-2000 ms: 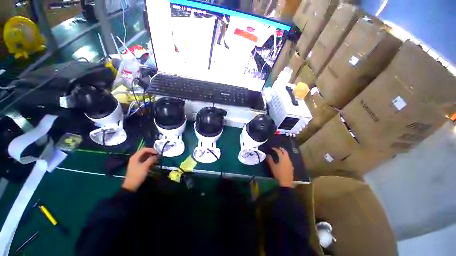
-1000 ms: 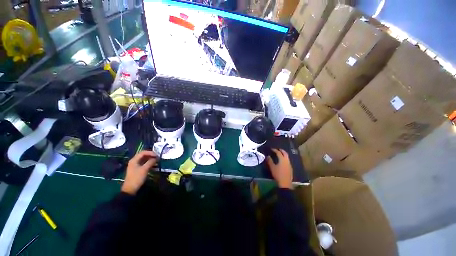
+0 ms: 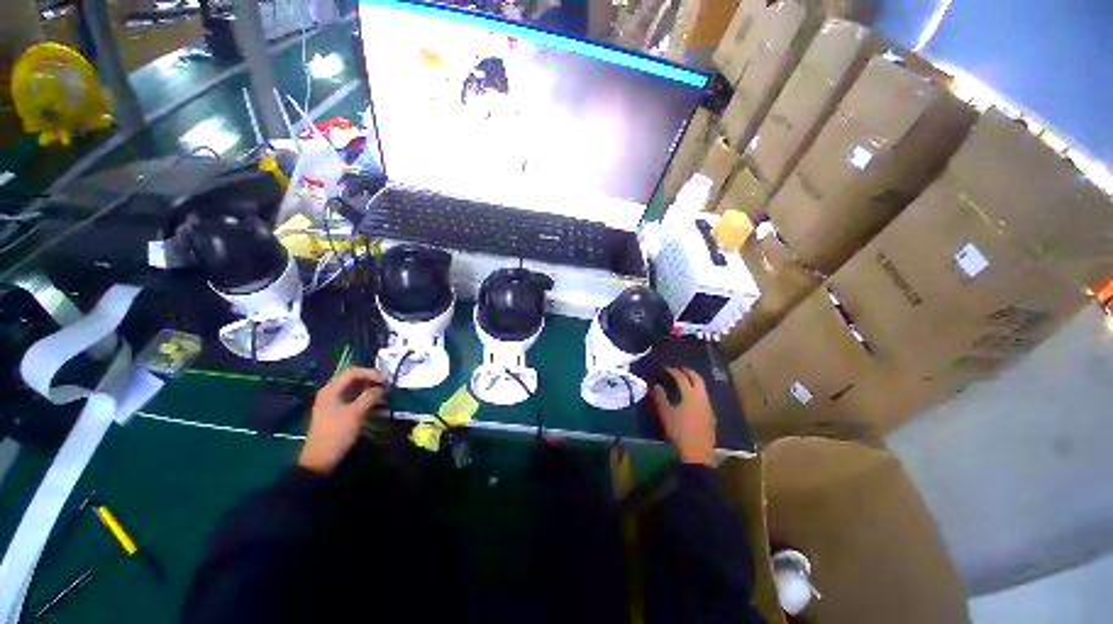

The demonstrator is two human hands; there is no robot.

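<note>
Several white cameras with black ball heads stand upright in a row below the keyboard: one at the left, one beside my left hand, one in the middle and one near my right hand. My left hand rests at the foot of the second camera, fingers curled by a dark cable; whether it grips the cable is unclear. My right hand lies over a dark mouse on the black pad. The monitor shows a mostly white picture.
The keyboard lies under the monitor. A white power supply stands right of it. Yellow scraps lie between my hands. A white strip and a yellow stick are at left. An open carton and stacked cartons are at right.
The monitor picture has changed from a scene with red and dark areas to a mostly white one. My hands and the cameras stay in nearly the same places.
</note>
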